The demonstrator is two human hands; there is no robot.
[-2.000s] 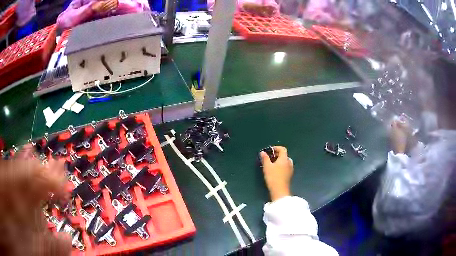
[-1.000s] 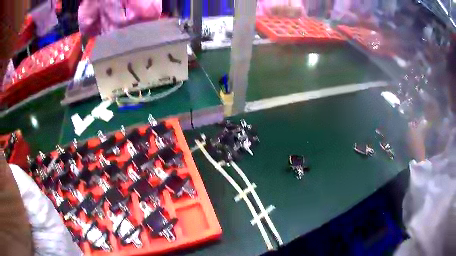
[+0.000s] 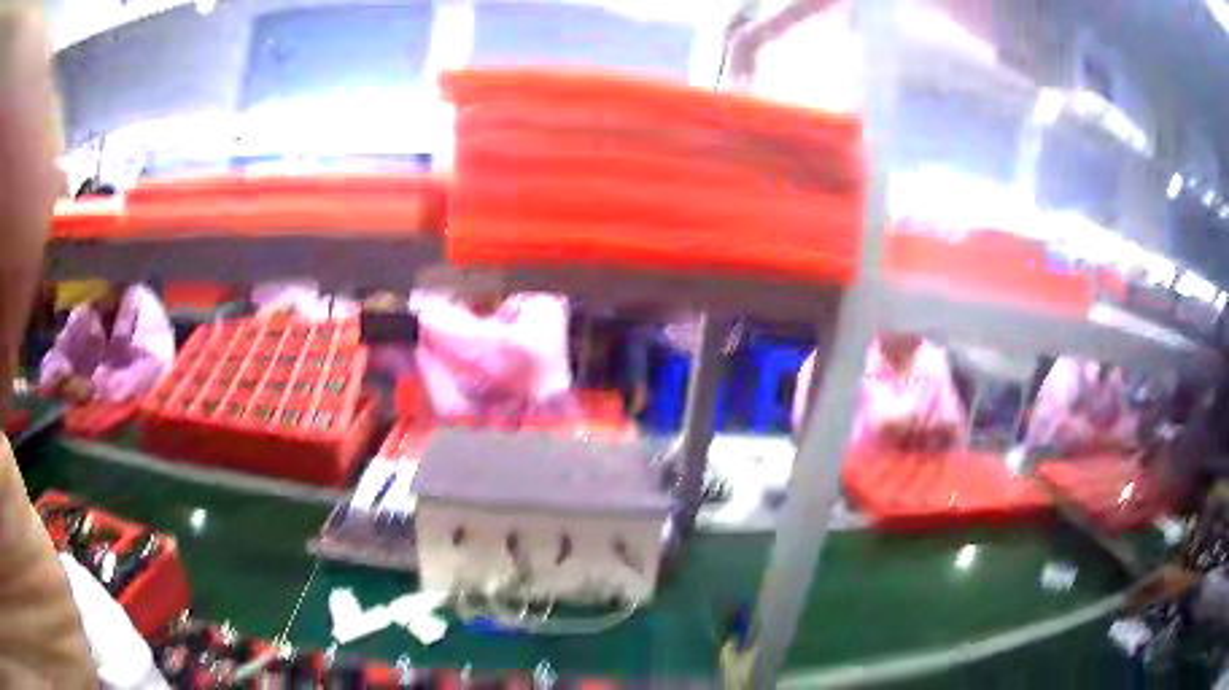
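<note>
The near compartment tray shows only as a strip at the bottom edge, with blurred dark clamped units and clip ends in it. A second red tray block with dark units stands at the lower left. A large blurred skin-toned shape and a white sleeve fill the left edge. It may be my left arm close to the camera; its fingers cannot be made out. My right hand is out of the picture.
White paper slips lie before the grey-white equipment box with its cable. A slanted metal post stands right of it. Stacked orange-red trays sit on a shelf overhead. People in pink smocks sit across the bench.
The view has swung up and to the left. The clip heap, loose units and most of the near tray have left the picture; the shelf and far workers have come in.
</note>
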